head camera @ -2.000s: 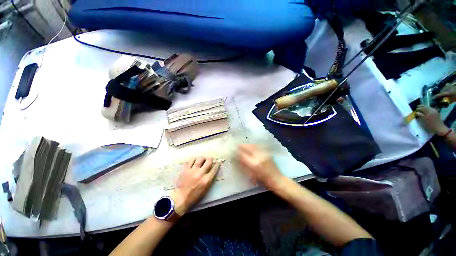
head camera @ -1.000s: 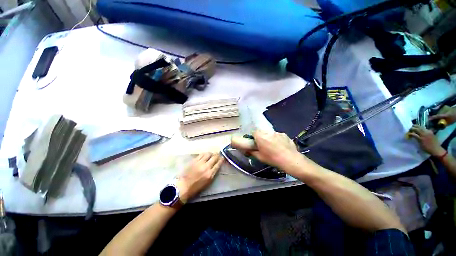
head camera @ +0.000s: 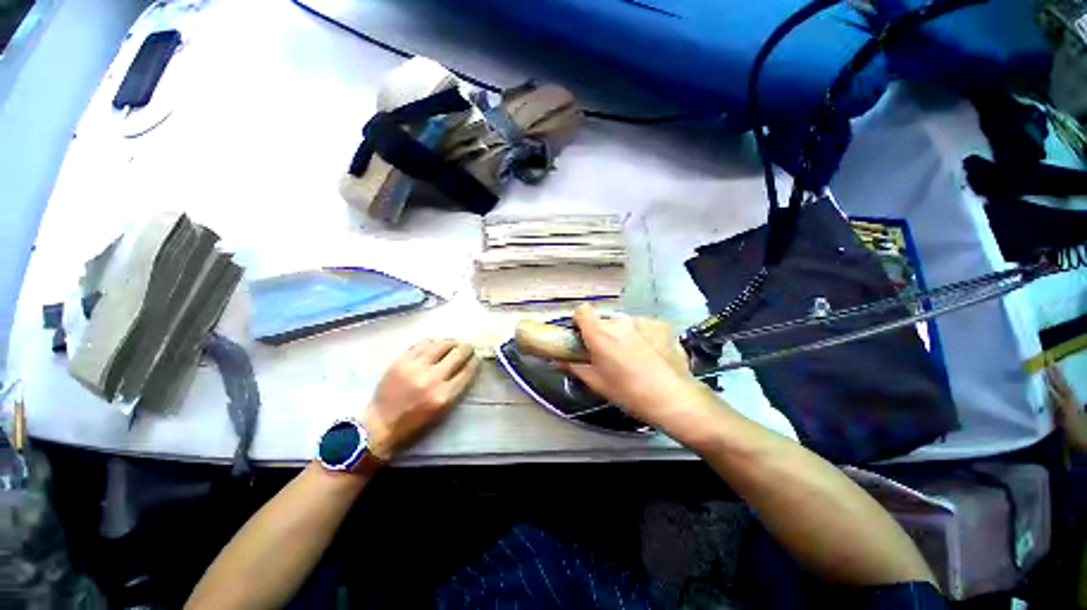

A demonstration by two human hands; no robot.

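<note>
My right hand [head camera: 626, 358] is closed on the wooden handle of the steam iron [head camera: 558, 387], which rests on the white table near its front edge. My left hand [head camera: 417, 387] lies palm down just left of the iron's tip, fingers together. A pale beige fabric piece [head camera: 489, 391] shows faintly between the hand and the iron; the iron covers part of it. Whether my left fingers grip it or only press it cannot be told. Pressed pieces [head camera: 551, 260] lie overlapping just beyond the iron.
Grey-brown stacks [head camera: 161, 316] with a grey tie strip [head camera: 238, 399] stand left, beside a pale blue-white piece [head camera: 334, 304]. A tied bundle [head camera: 447, 143] lies behind. A black rest cloth [head camera: 822, 334] lies right, with hose and cord [head camera: 781, 226] above. A person's hand [head camera: 1064, 399] shows far right.
My right hand has taken hold of the iron and brought it from the black cloth to the table's front edge, then slightly left. My left hand has shifted left. The view has moved too.
</note>
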